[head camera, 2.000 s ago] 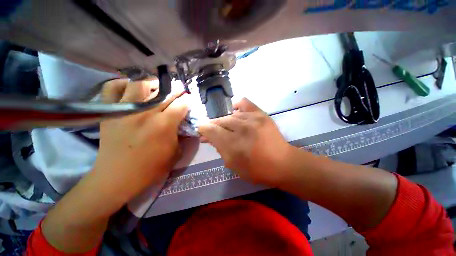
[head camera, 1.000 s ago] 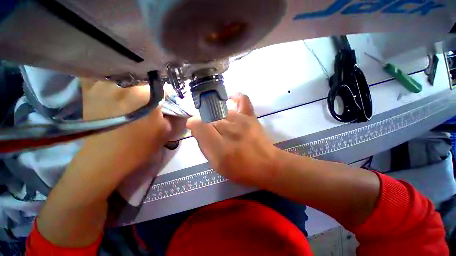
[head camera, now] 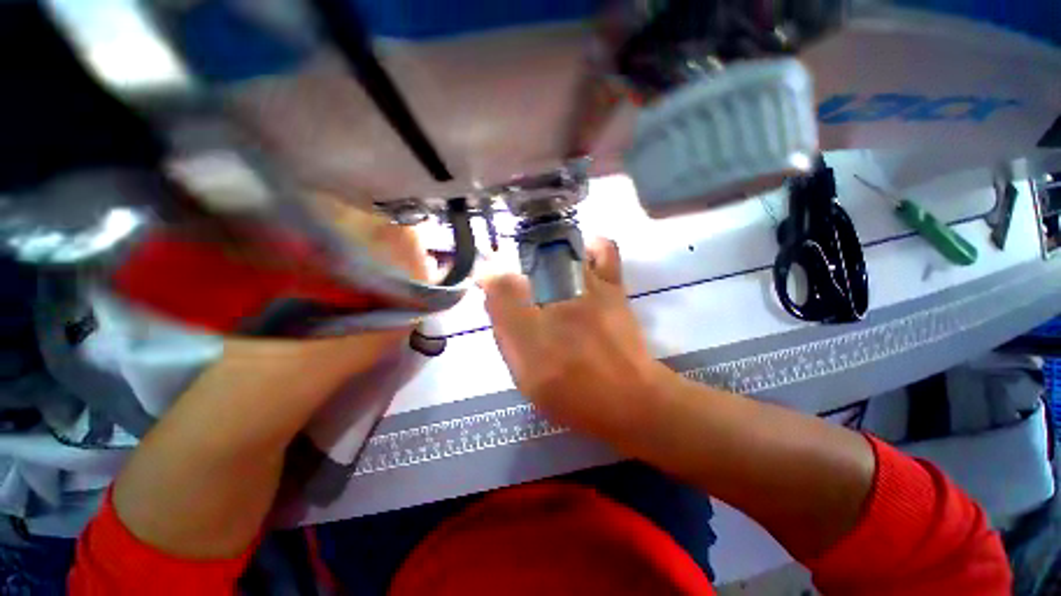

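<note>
The white sewing machine head (head camera: pixel 512 111) with blue lettering spans the top of the view. The grey cylindrical attachment (head camera: pixel 554 265) hangs beside the needle area. My right hand (head camera: pixel 576 349) lies on the table just below and around the attachment; its fingertips are partly hidden by it and by glare. My left hand (head camera: pixel 378 274) is left of the needle, largely hidden behind the blurred machine parts and the curved metal lever. Light grey cloth (head camera: pixel 361 408) lies under my left wrist. What either hand's fingers hold cannot be made out.
Black-handled scissors (head camera: pixel 821 259) and a green screwdriver (head camera: pixel 934 233) lie right of the machine, with a small dark part (head camera: pixel 1002 213) beyond. A ruler strip (head camera: pixel 745 373) runs along the table's front. A white ribbed dial (head camera: pixel 724 137) hangs close. Cloth is heaped at left (head camera: pixel 151 361) and lower right (head camera: pixel 972 410).
The camera view has shifted, bringing the ribbed dial and upper machine parts into view. My left hand has gone from over the cloth by the needle to farther back, mostly behind the lever. My right hand stays by the attachment.
</note>
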